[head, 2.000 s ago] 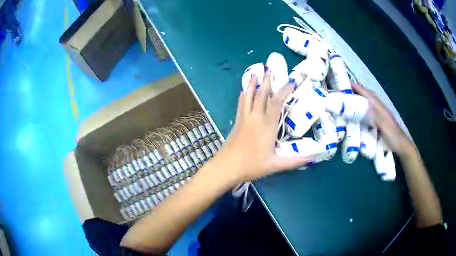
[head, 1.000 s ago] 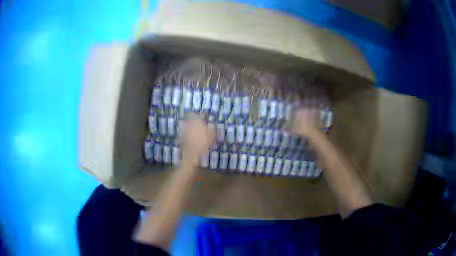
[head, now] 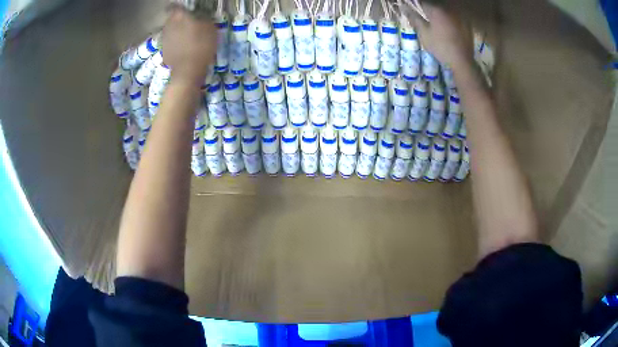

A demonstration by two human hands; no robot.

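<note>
White handheld devices (head: 316,100) with blue bands lie side by side in three rows inside a large open carton (head: 325,251). Their thin white wrist straps (head: 312,8) run up past the picture's top edge. My left hand (head: 190,41) is over the left end of the top row, blurred, with its fingers out of clear sight. My right hand (head: 444,34) is at the right end of the top row, also blurred. Whether either hand grips a device or strap cannot be told.
The carton's brown walls rise at the left and right and curve towards the rim. A blue plastic object (head: 335,332) stands below the near edge of the carton. Blue floor (head: 20,217) shows beyond the left wall.
The view has gone from the green bench with heaped devices to the carton, and now is closer over it. Both hands have moved up to the ends of the top row.
</note>
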